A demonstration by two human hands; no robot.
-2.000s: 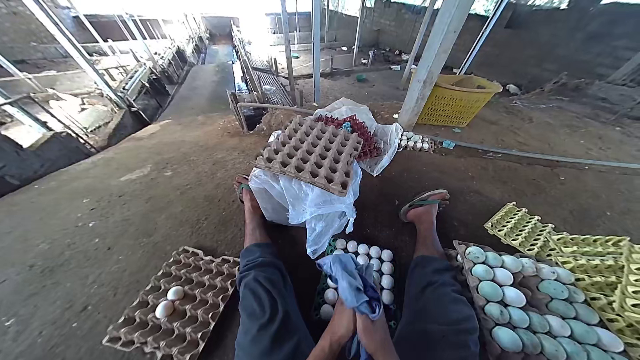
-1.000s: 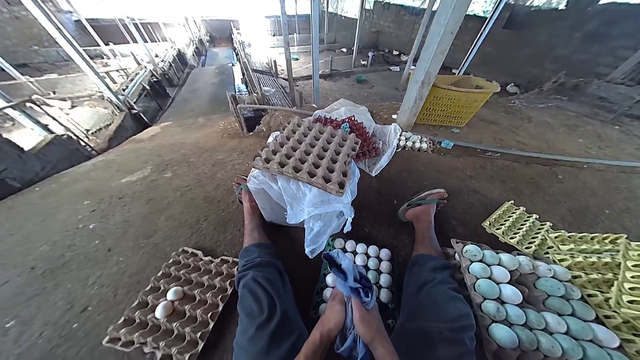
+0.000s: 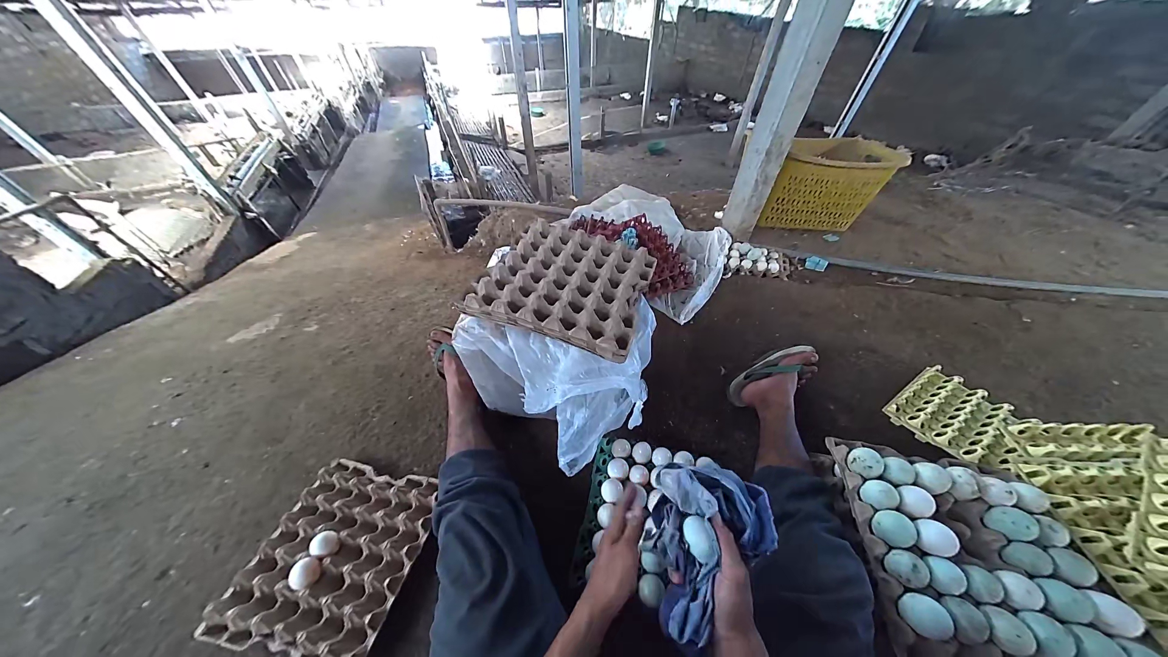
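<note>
My right hand (image 3: 733, 584) is closed around a crumpled blue cloth (image 3: 753, 511) and a pale bluish egg (image 3: 701, 538) resting in it. Fingers extended, my left hand (image 3: 619, 557) is beside the cloth, over a green tray (image 3: 589, 520) of mostly white eggs (image 3: 612, 491); nothing shows in its grasp. The tray lies between my legs, partly hidden by hands and cloth. On the right, a cardboard egg tray (image 3: 867, 538) holds many pale green and white eggs (image 3: 926, 616). At left, another cardboard tray (image 3: 365, 547) carries two eggs (image 3: 305, 573).
Empty cardboard egg trays (image 3: 566, 283) sit on a white plastic bag (image 3: 538, 365) ahead, near red trays (image 3: 652, 246). Yellow egg trays (image 3: 949, 415) lie at far right. A yellow basket (image 3: 817, 196) stands beside a post (image 3: 785, 109), with more eggs (image 3: 753, 260) near its foot.
My hands were together on the cloth over the tray; now they are apart, the left hand off the cloth. The cloth has moved right and an egg shows in it.
</note>
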